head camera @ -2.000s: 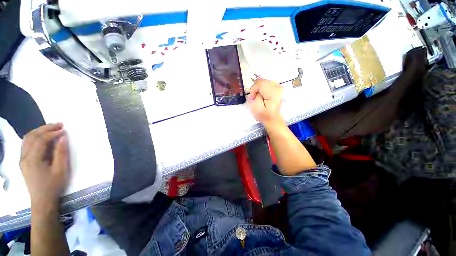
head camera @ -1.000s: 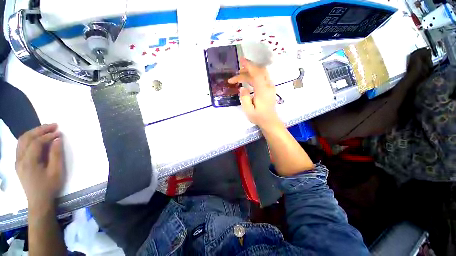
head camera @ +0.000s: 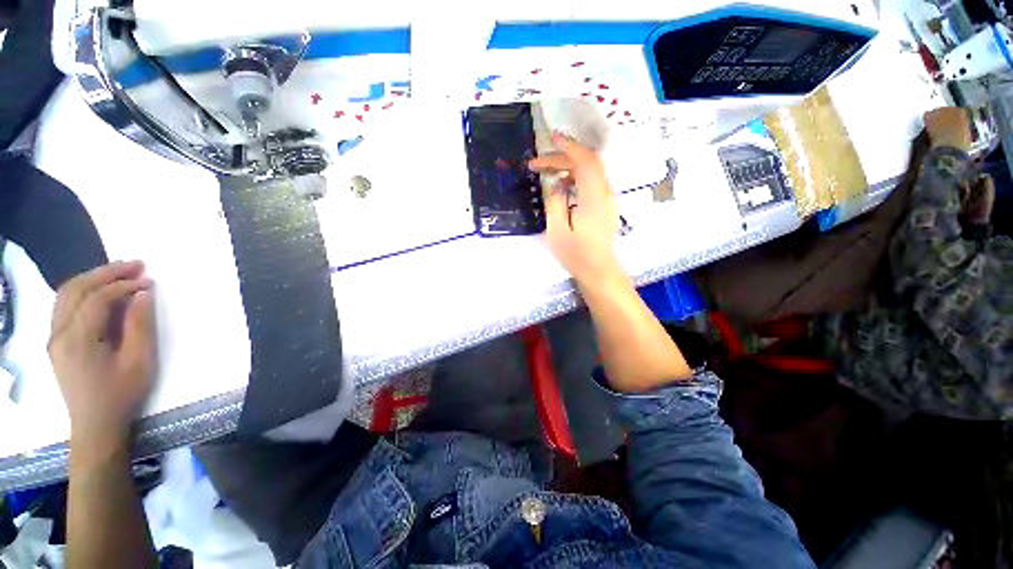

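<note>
A black smartphone (head camera: pixel 502 172) lies on the white table, its screen dark with small faint marks. My right hand (head camera: pixel 580 208) is at the phone's right edge, a finger reaching to the screen; it holds nothing that I can see. A dark garment piece (head camera: pixel 287 300) runs from the needle area (head camera: pixel 278 161) down over the table's front edge, with a whitish layer under its lower end. My left hand (head camera: pixel 103 347) rests on the table left of the piece, fingers slightly curled, with nothing visible in it.
The sewing machine (head camera: pixel 333 45) with its control panel (head camera: pixel 761 50) spans the back. Another dark curved piece (head camera: pixel 50 222) lies at left. A grey-black case (head camera: pixel 758 175) and a tan block (head camera: pixel 819 152) lie at right. Another person's sleeve (head camera: pixel 955 245) and hand are at far right.
My right hand has moved up to the phone, and the screen has gone from reddish to dark. The other person's hand now shows at the table's right. My left hand has hardly moved.
</note>
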